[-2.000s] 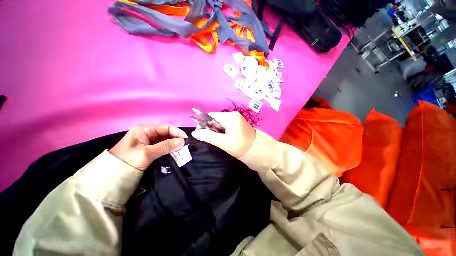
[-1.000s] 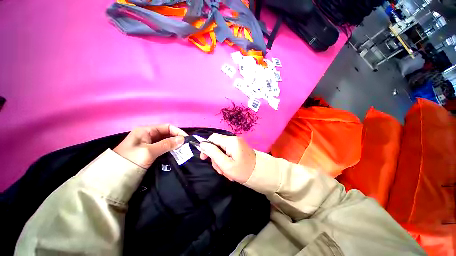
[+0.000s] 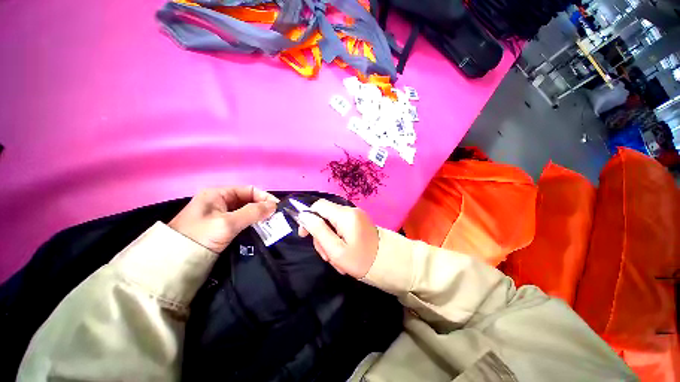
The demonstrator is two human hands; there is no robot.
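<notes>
A black backpack (image 3: 291, 298) lies on my lap and against the table edge. A white printed tag (image 3: 274, 229) lies at its top, just below my fingertips. My left hand (image 3: 220, 216) pinches the bag top at the tag's upper edge; the exact piece between the fingers is hidden. My right hand (image 3: 347, 235) is closed on a small pointed metal tool (image 3: 298, 207), with its tip close to my left fingertips. Most of the tool is hidden by the fingers. A small white-outlined mark (image 3: 247, 251) shows on the bag.
On the pink table (image 3: 134, 112) are a pile of white tags (image 3: 384, 123), a tangle of dark red-black strings (image 3: 354, 177) and grey and orange strips (image 3: 224, 31). A black bag (image 3: 473, 52) lies at the far edge. Puffy orange forms (image 3: 555, 216) stand at right.
My right hand has come down and left from beside the strings to the bag top, tool tip now at my left fingertips. The string pile is uncovered. My left hand has barely moved.
</notes>
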